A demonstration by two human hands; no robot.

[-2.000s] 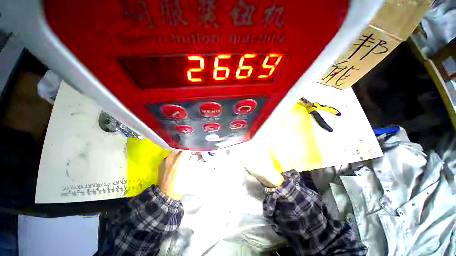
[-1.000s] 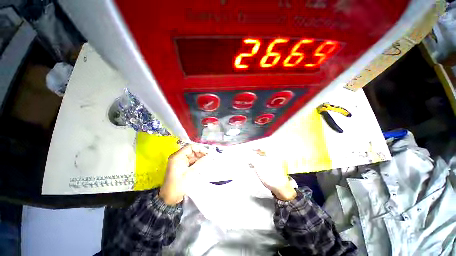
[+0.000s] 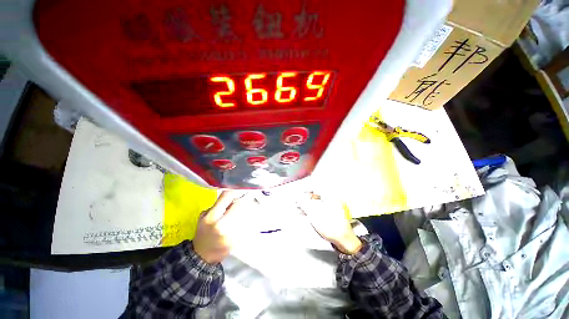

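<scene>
The red front panel of the button machine [image 3: 249, 124] fills the upper middle, its counter showing 2669. A pale garment [image 3: 274, 265], glaring white under the lamp, lies below the head and over the table's front edge. My left hand [image 3: 215, 232] holds the garment at the left of the head's lower end, fingertips near the panel's bottom edge. My right hand [image 3: 334, 225] lies on the garment at the right, partly washed out by glare; its grip is hard to tell. A small dark mark or slit shows on the cloth between the hands. Any button there is lost in glare.
Yellow-and-black pliers [image 3: 402, 138] lie right on the white table [image 3: 103, 199]. A brown carton [image 3: 465, 56] stands behind right. A grey-white garment pile [image 3: 499, 249] lies at right. Yellow sheet patches [image 3: 187, 202] flank the head. A round hole shows partly at left.
The camera view has shifted, so the machine head sits further left and lower than one second ago. My left fingers have moved in under the panel's lower edge. The counter is unchanged.
</scene>
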